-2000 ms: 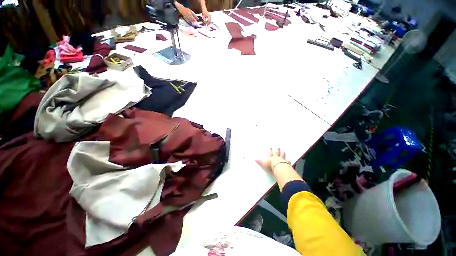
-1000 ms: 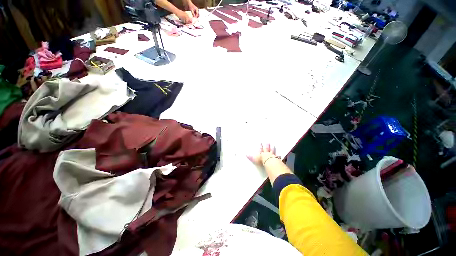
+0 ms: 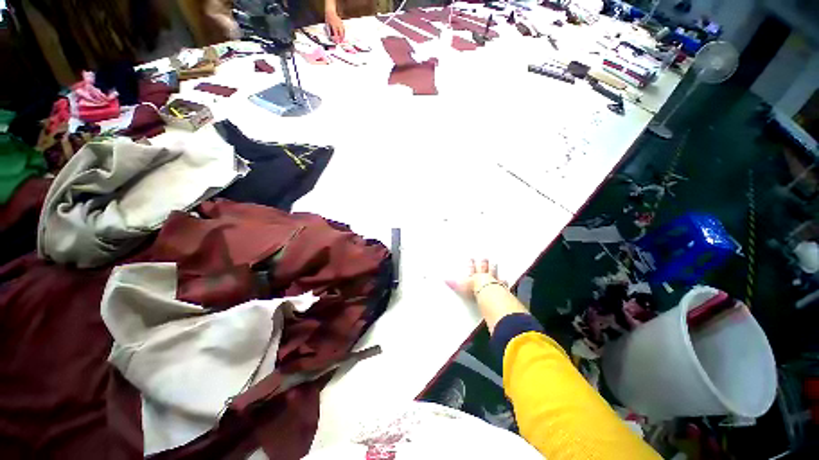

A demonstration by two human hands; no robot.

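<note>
My right hand [image 3: 477,278], in a yellow sleeve with a navy cuff, rests flat on the white table top [image 3: 431,193] near its red-edged side, fingers apart and holding nothing. My left hand is not in view. A large heap of dark red leather [image 3: 269,243] lies at the left of the table. A pale beige-grey flap [image 3: 202,350] is folded over it. A crumpled beige-grey piece [image 3: 117,198] and a black piece with yellow marks [image 3: 283,171] lie farther back.
A cutting machine [image 3: 289,90] stands at the back. Another person's hand [image 3: 334,24] is behind it. Cut maroon pieces [image 3: 411,70] and a row of tools [image 3: 606,81] lie farther off. A white bin [image 3: 660,364] and a blue stool [image 3: 687,247] stand on the floor at right.
The view has shifted slightly. My right hand stays on the table. Of the other person's two hands seen earlier, only one now shows.
</note>
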